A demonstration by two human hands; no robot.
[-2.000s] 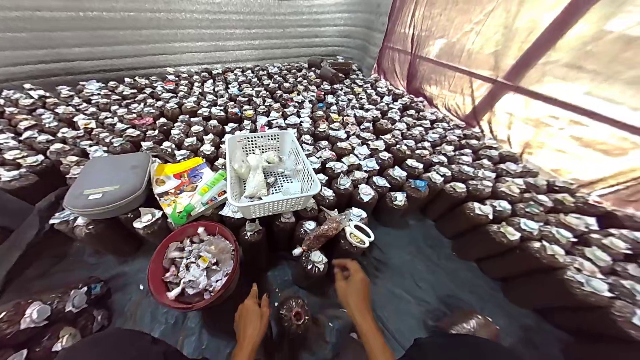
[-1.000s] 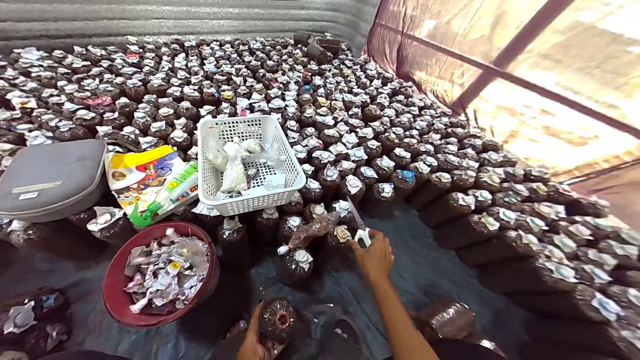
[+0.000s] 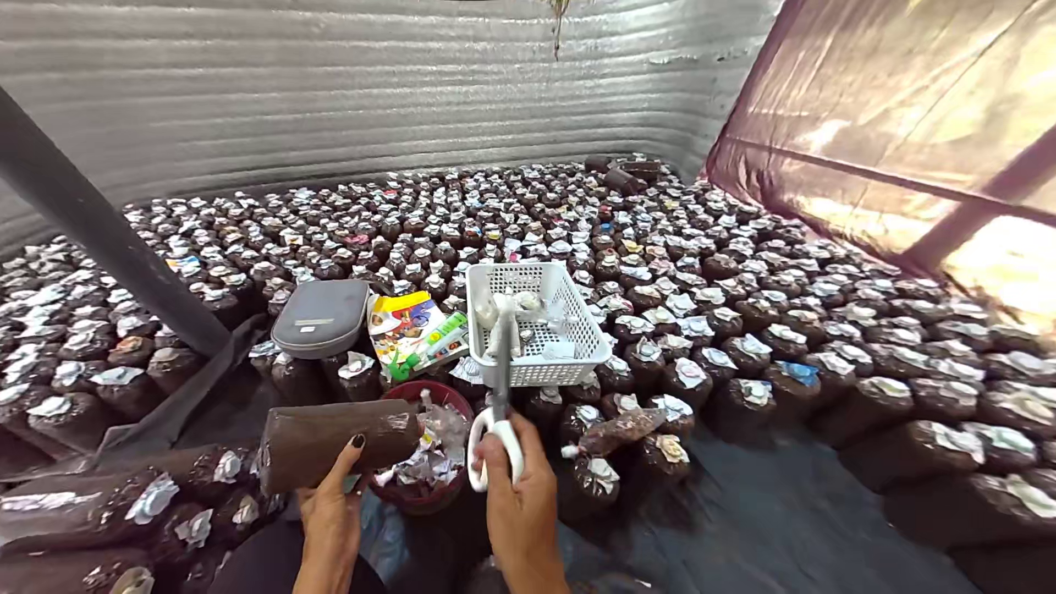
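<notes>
My left hand (image 3: 332,503) grips a dark brown plastic-wrapped substrate bag (image 3: 318,445), which lies sideways with its end over the red tub (image 3: 433,499). Scraps of paper and clear plastic (image 3: 437,445) fill that tub. In my right hand (image 3: 516,487) is a pair of scissors (image 3: 501,412) with white handles, blades pointing up and away; whether the blades are apart cannot be told. Behind the blades stands a white perforated basket (image 3: 577,373) holding small plastic bags with pale contents. A plastic bag of reddish-brown material (image 3: 619,433) rests on bag tops right of my right hand.
Rows of upright dark bags with paper-covered tops (image 3: 693,375) fill the floor. A grey zip case (image 3: 322,318) and a colourful packet (image 3: 404,326) rest on some. More bags lie at lower left (image 3: 74,503). A dark pole (image 3: 115,223) slants at left; dark sheeting (image 3: 742,511) covers the floor.
My left hand has lifted a dark bag from the floor in front of me and brought it to the tub. The scissors have moved left with my right hand. The view has tilted up.
</notes>
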